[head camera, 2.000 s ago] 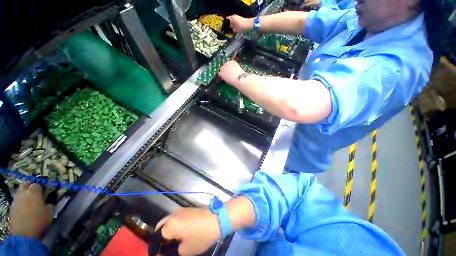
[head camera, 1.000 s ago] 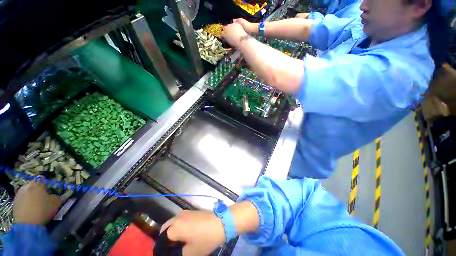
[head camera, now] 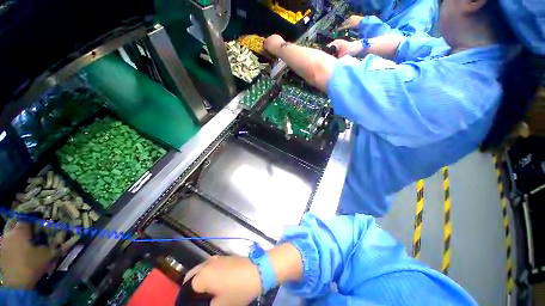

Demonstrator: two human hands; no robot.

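Observation:
My left hand, blurred and partly cut off by the left edge, is at the near side of the bin of beige components; what its fingers hold cannot be told. My right hand, with a blue wrist strap and black finger cots, is low in the picture at the right edge of the red separator sheet. Its fingertips point down and are hidden. The sheet lies over the main board, whose crowded green edge shows to its left.
A bin of green components stands beyond the beige ones. A blue coiled cord crosses the metal rail. Shiny conveyor plates lie ahead. Another carrier's board lies beside a worker in a blue smock.
My left hand has shifted left and slightly down at the beige bin. My right hand stays by the red sheet. The neighbouring worker's arms have moved off the far board, which shows more fully.

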